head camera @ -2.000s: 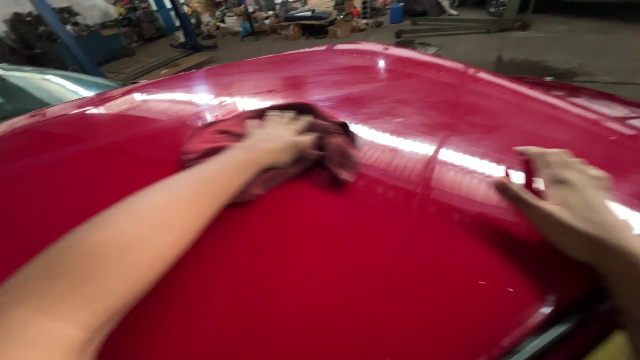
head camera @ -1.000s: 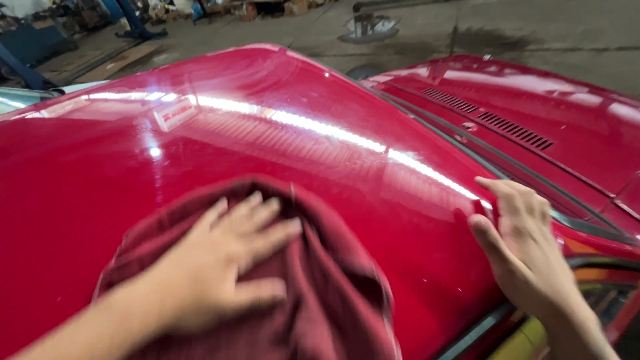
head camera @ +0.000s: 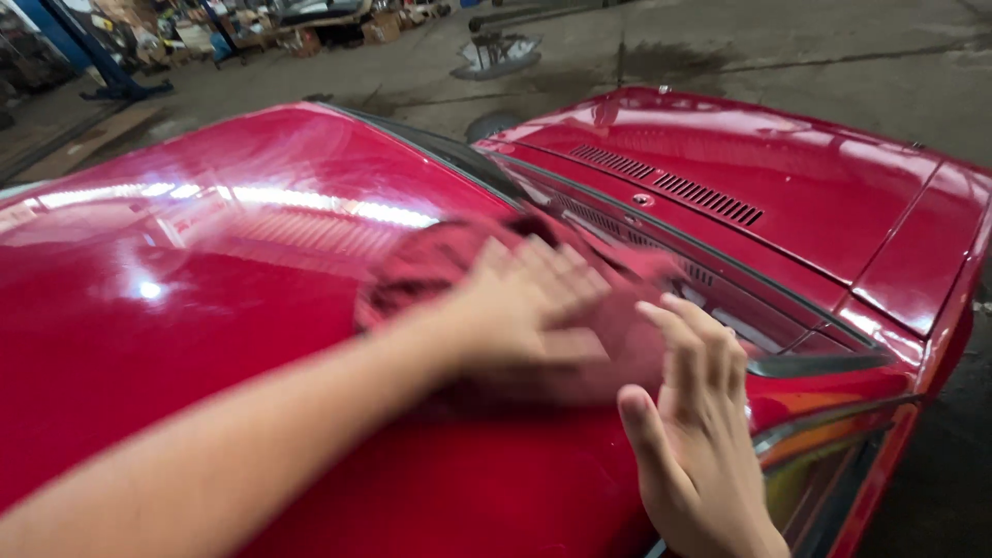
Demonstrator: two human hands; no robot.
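Note:
A dark red cloth lies bunched on the glossy red car roof, close to the windshield edge. My left hand, blurred, presses flat on the cloth with its fingers spread. Part of the cloth reaches over the top of the windshield. My right hand is raised just right of the cloth, above the roof's side edge, fingers apart and holding nothing. Whether it touches the cloth or the roof, I cannot tell. Bright light reflections run across the roof at the left.
Beyond the windshield is the red hood with two slotted vents. A side window frame stands at the lower right. Cardboard boxes and a blue lift post are at the back on the concrete floor.
My left hand and the cloth have moved right across the roof toward the windshield, close to my right hand. The view has turned, showing more of the hood.

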